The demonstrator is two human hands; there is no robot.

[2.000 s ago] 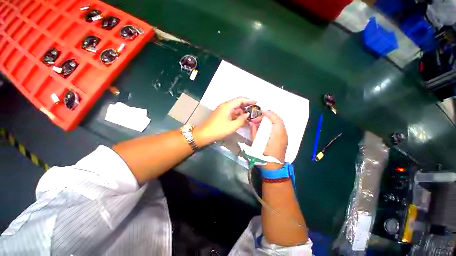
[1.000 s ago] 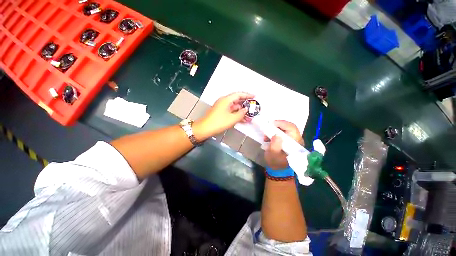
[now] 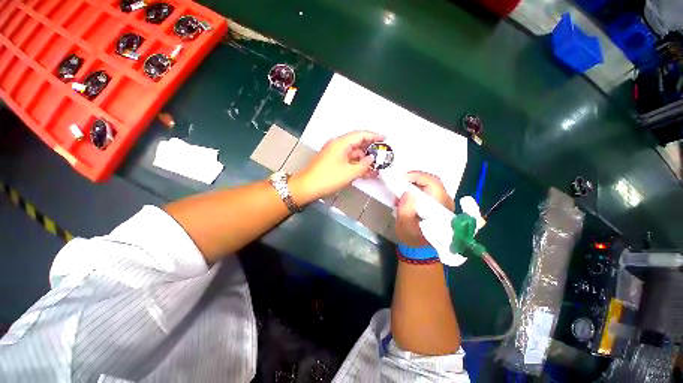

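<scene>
My left hand (image 3: 338,163), with a metal watch at the wrist, holds a round electronic module (image 3: 380,155) by its rim over the white work sheet (image 3: 352,108). My right hand (image 3: 418,213), with a blue wristband, is shut around a translucent white dispensing syringe (image 3: 428,203). White wiping tissue (image 3: 449,241) wraps the syringe's rear. The green air cap (image 3: 466,232) is at its rear end and the air hose (image 3: 503,278) curves down from it. The syringe's front end points at the module; whether it touches cannot be told.
The orange-red tray (image 3: 123,142) with modules is at upper left. Single modules (image 3: 281,77) lie on the green surface. Grey-brown pads (image 3: 275,146) line the sheet's near edge. A folded white paper (image 3: 187,161), a blue stick (image 3: 481,182) and a crinkled clear bag (image 3: 547,280) lie around.
My right hand has turned the syringe, so its front end now points at the module and the green cap points outward to the right. Modules on the green surface at right have shifted left.
</scene>
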